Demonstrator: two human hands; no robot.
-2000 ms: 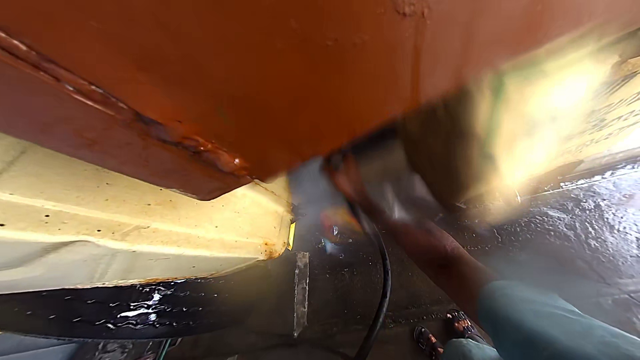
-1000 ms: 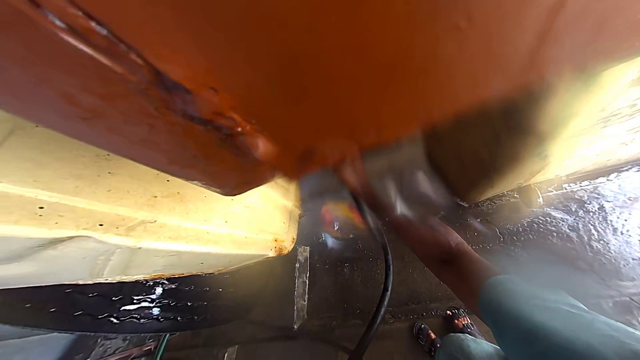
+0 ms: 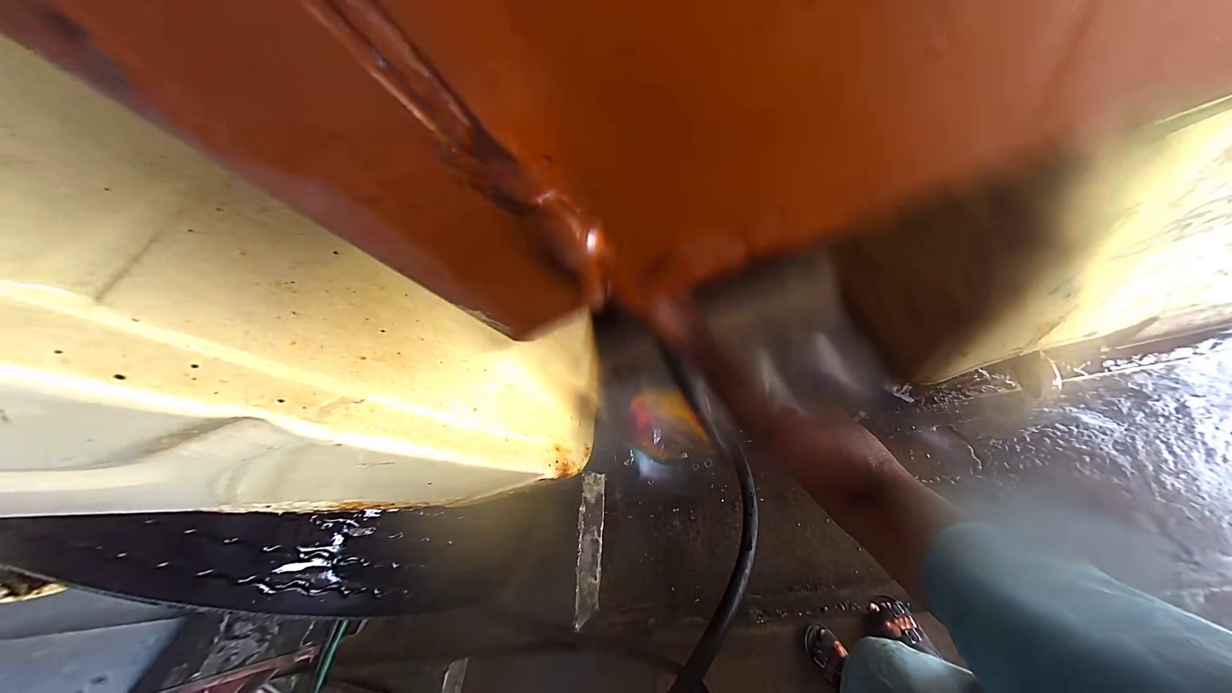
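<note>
A large orange-painted metal panel (image 3: 731, 125) with a rough seam spans the top of the head view. My right forearm, in a pale teal sleeve, reaches in from the lower right. Blurred by motion, my right hand (image 3: 674, 313) is just under the panel's lower edge, beside the upper end of a black hose (image 3: 746, 510); its fingers are partly hidden and its grip is unclear. My left hand is out of sight. Left of the hose is a cream-coloured vehicle body panel (image 3: 289, 356) with rust at its corner, above a wet black tyre (image 3: 269, 563).
Wet dark floor (image 3: 799, 549) lies below, with spray or mist over it at right. Another cream panel (image 3: 1145, 221) stands at the right. My sandalled feet (image 3: 895, 621) are at the bottom. A green hose (image 3: 329, 654) shows at lower left.
The orange panel's seam and lower corner sit farther right in view than two seconds ago. My right arm stays extended under the panel beside the hose.
</note>
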